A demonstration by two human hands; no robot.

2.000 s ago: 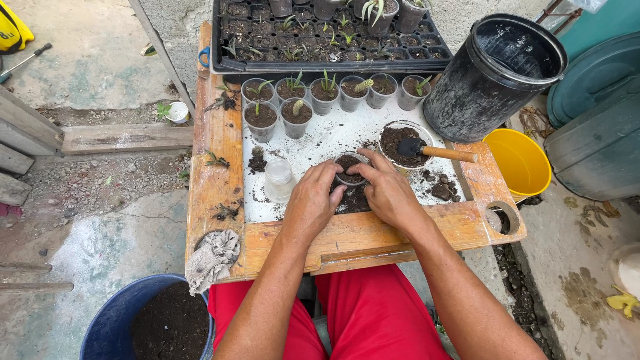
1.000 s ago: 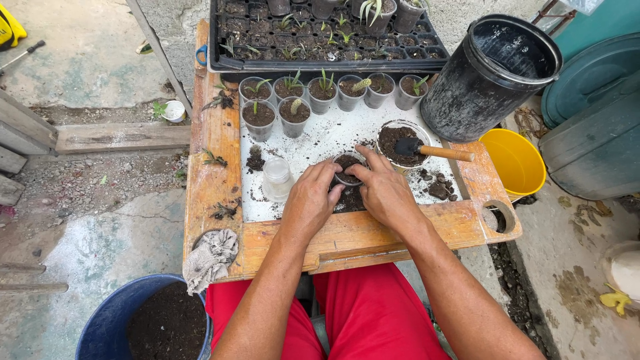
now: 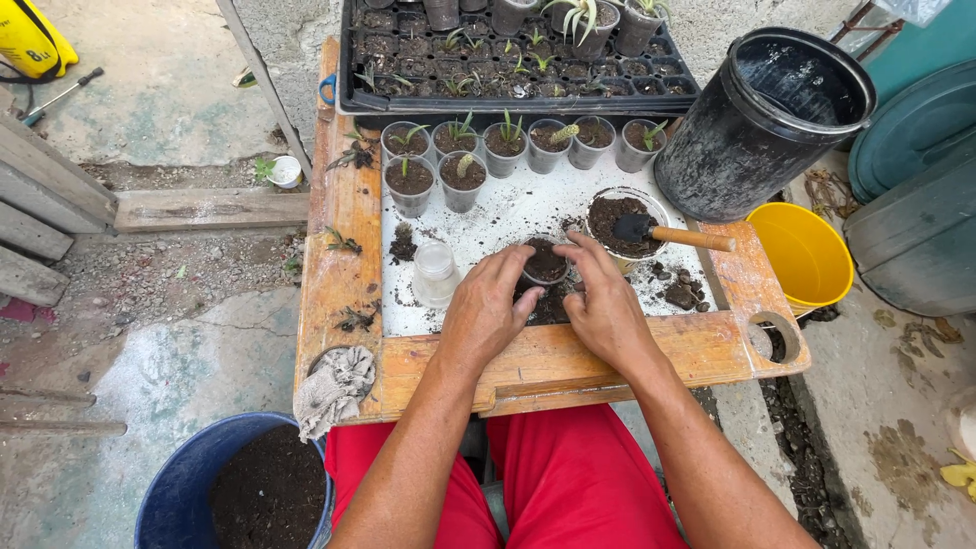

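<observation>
Between my hands a clear plastic cup of dark soil (image 3: 546, 261) stands on the white board. My left hand (image 3: 492, 305) rests at its left rim, thumb and fingers apart. At its right rim are the fingertips of my right hand (image 3: 602, 301), also spread; whether either hand grips the cup is hard to tell. Left of my left hand stand upturned empty clear cups (image 3: 436, 276). Behind my right hand, a tub of soil (image 3: 627, 221) holds a small trowel with a wooden handle (image 3: 694, 239). Clear cups with small succulents (image 3: 503, 145) line up behind.
A black seedling tray (image 3: 518, 103) spans the back. At the right are a black bucket (image 3: 762, 126) and a yellow bucket (image 3: 801, 255). A rag (image 3: 335, 389) lies on the wooden frame's corner (image 3: 396, 370). A blue tub of soil (image 3: 179, 480) stands below left. Uprooted plantlets (image 3: 357, 316) lie along the frame.
The fingers have drawn back from the soil surface toward the cup's rim, and more of the soil shows. The cup stays between both hands.
</observation>
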